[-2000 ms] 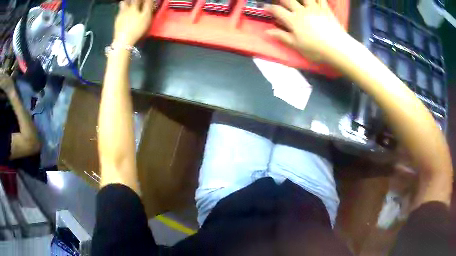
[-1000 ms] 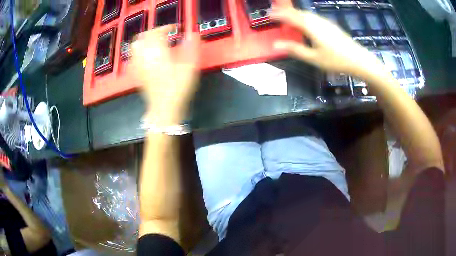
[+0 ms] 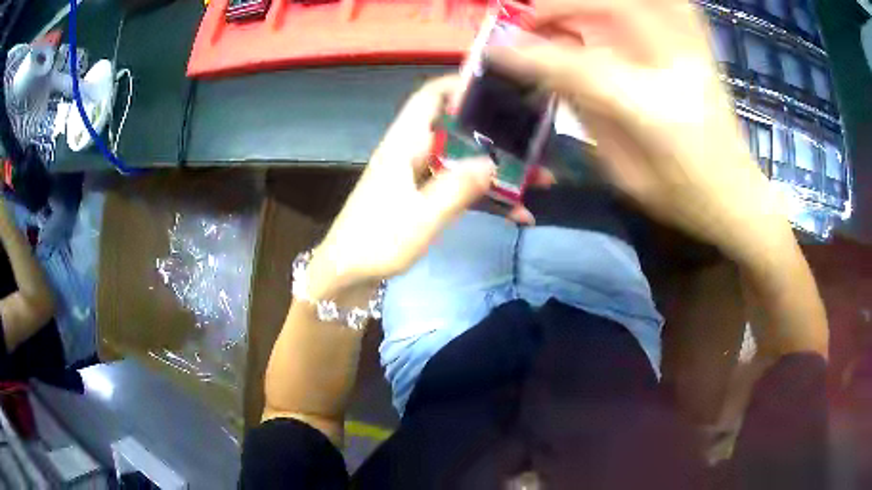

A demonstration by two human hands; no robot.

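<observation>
A phone (image 3: 499,110) with a red rim, a dark screen and green circuit board at its lower end is held up above my lap, tilted. My left hand (image 3: 411,191) is closed around its lower left side, thumb on the keypad end. My right hand (image 3: 621,96) is blurred at the phone's upper right, fingers over the top of the screen. Whether the right fingers grip the phone or a thin film cannot be told. The red tray (image 3: 335,38) lies behind at the top, partly cut off, with phones in its pockets.
A clear blister tray (image 3: 789,124) with windows is on the right. White paper (image 3: 571,122) is mostly hidden behind my right hand. A carton (image 3: 124,278) with crumpled clear film is at lower left. A white fan (image 3: 33,86), blue cable (image 3: 84,105) and another person's arm (image 3: 27,278) are left.
Both hands have moved from the red tray to above my lap. A phone is now in my left hand, with my right hand at its screen. The camera view has shifted.
</observation>
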